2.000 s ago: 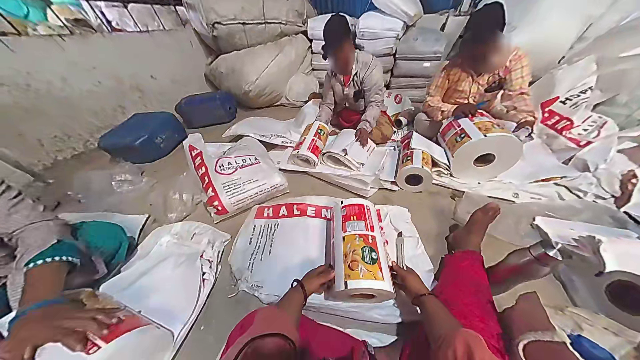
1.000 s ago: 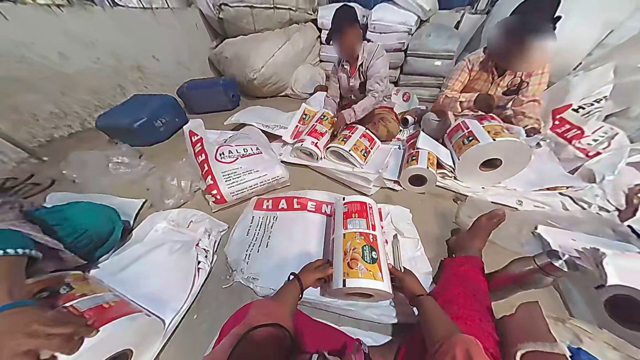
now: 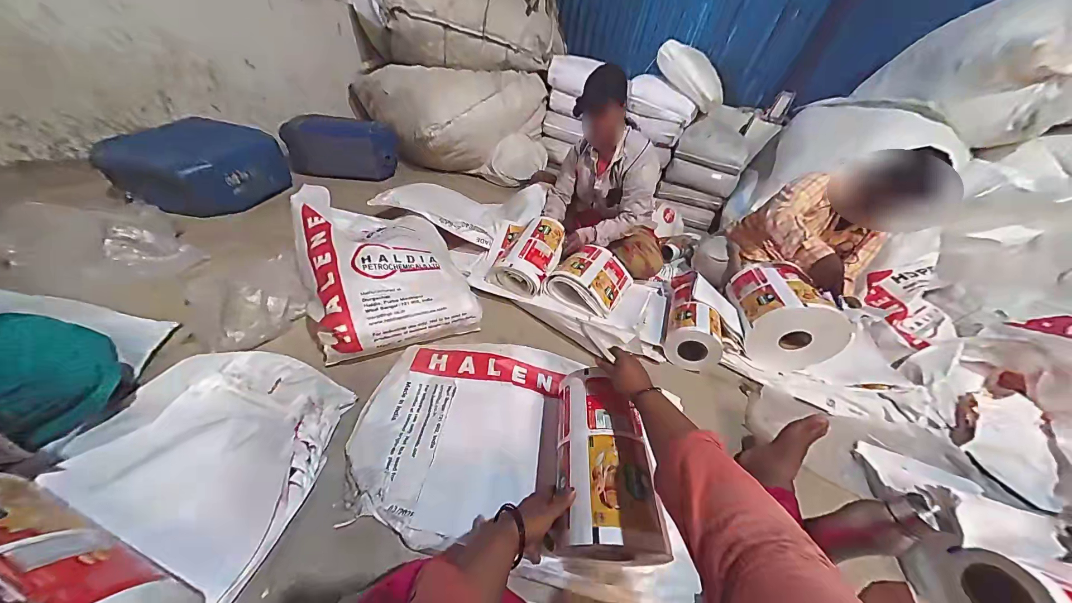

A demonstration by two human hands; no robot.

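A roll of printed packaging film point(image 3: 607, 469) lies in front of me on a white printed sack point(image 3: 469, 444), its near end toward me. My left hand point(image 3: 543, 519) rests against the lower left side of the roll, fingers apart and the thumb pointing up along it. My right hand point(image 3: 626, 373) is stretched out to the far end of the roll, at its upper right edge; whether its fingers grip the roll or a sheet edge is unclear. The underside of the roll is hidden.
Two people sit opposite, beside a thick film roll point(image 3: 791, 322), a thinner roll point(image 3: 693, 331) and curled film stacks point(image 3: 590, 280). A filled white sack point(image 3: 385, 280) stands ahead left, with blue jerrycans point(image 3: 193, 166) behind. Another sack point(image 3: 201, 452) lies left; a bare foot point(image 3: 787, 448) is at right.
My right hand has moved from the near right side of the roll to its far end. My left hand stays by the near left side. The view has shifted.
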